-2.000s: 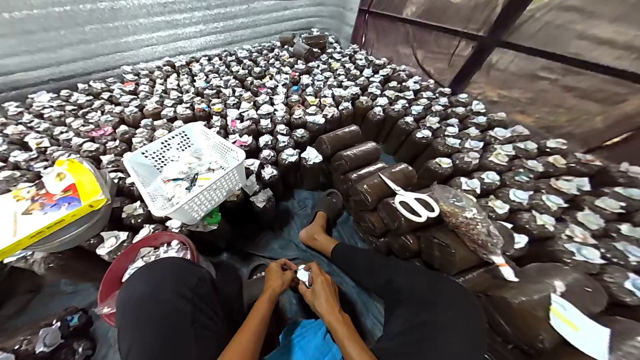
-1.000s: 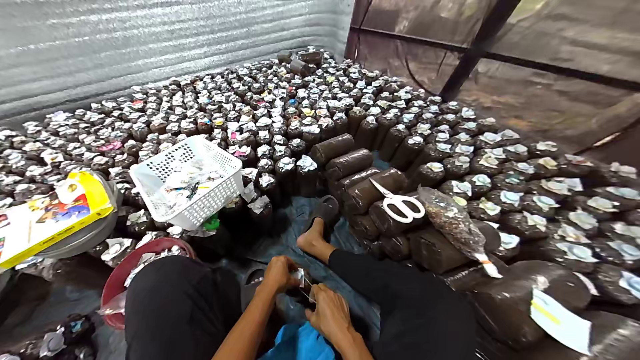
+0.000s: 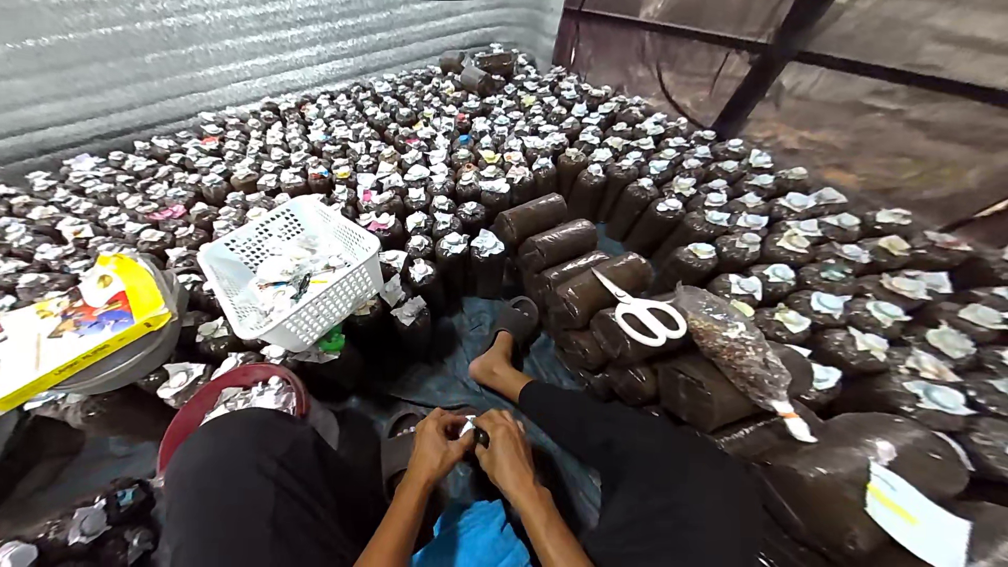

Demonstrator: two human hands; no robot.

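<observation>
Between my knees, my left hand (image 3: 438, 447) and my right hand (image 3: 504, 450) meet, their fingertips closed around a small piece of white paper (image 3: 468, 426) and what looks like the dark plastic top of a bag. The rest of that bag is hidden by my hands and arms. A blue cloth (image 3: 472, 537) lies below my forearms. White-handled scissors (image 3: 650, 321) rest with their blades on stacked dark filled plastic bags (image 3: 602, 287) to the right. Beside them lies a clear bag of brown grains (image 3: 732, 346), its neck tied.
White plastic basket (image 3: 346, 303) of paper scraps stands left on paper-topped bags (image 3: 465, 256). Below it is a red tub (image 3: 189, 417) with paper pieces; a yellow-edged box (image 3: 87, 339) lies on a grey lid at far left. Packed upright bags surround my legs. A white paper (image 3: 917, 512) lies lower right.
My hands have stayed together between my knees; their fingers have shifted around the small piece. White paper shows between them now, as it did two seconds ago.
</observation>
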